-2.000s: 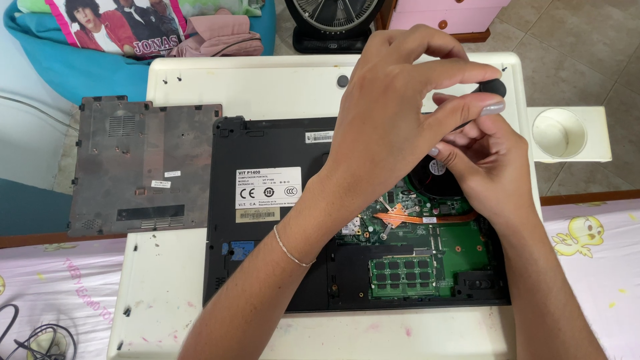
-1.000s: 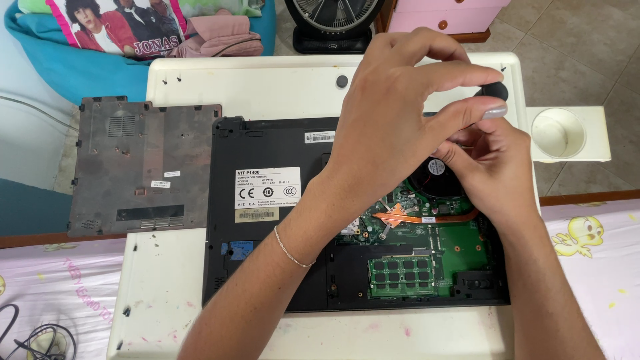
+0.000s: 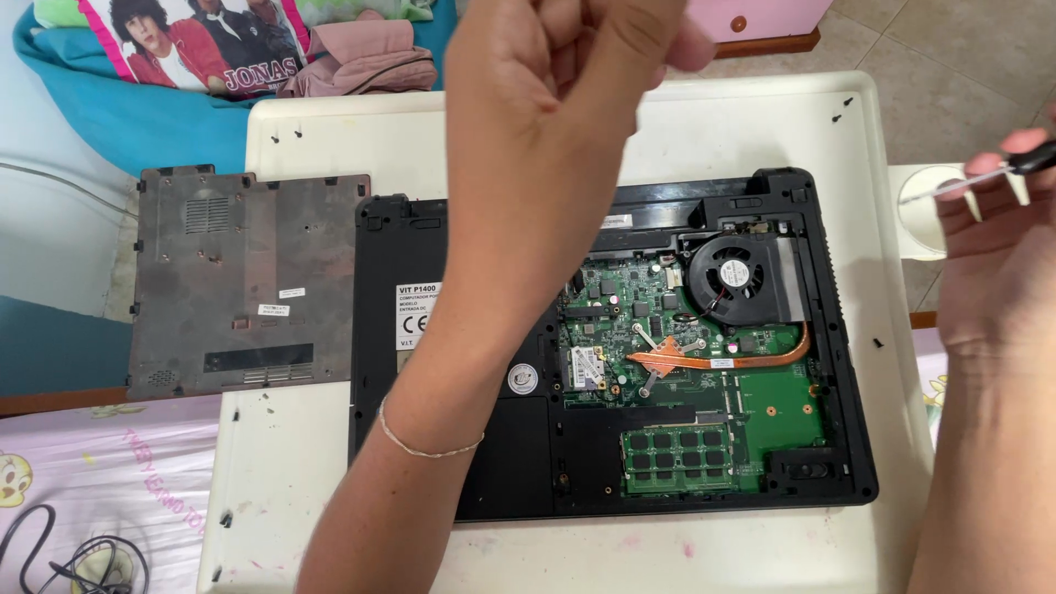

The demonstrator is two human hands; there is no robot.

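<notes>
An underside-up black laptop (image 3: 528,445) lies with its inside partly exposed, showing a cooling fan (image 3: 730,276), a copper heat pipe (image 3: 742,361), a green memory module (image 3: 678,459) and a small wireless card (image 3: 586,368). My left hand (image 3: 557,78) is raised over the laptop's far edge, fingers curled and partly cut off by the top of the view; whether anything is in them is hidden. Off the laptop's right side, my right hand (image 3: 990,239) holds a screwdriver (image 3: 1027,158) with a black handle, its thin metal shaft pointing left.
The laptop rests on a white plastic table (image 3: 610,549). A removed bottom cover (image 3: 247,247) overlaps the table's left edge. Small black screws (image 3: 878,343) lie about its surface. A cup holder (image 3: 924,206) juts out at right; a black cable (image 3: 99,544) is at lower left.
My hands were close together over the fan, with a black rounded thing in my left fingertips. They have parted: my right hand has moved right, and the fan is uncovered.
</notes>
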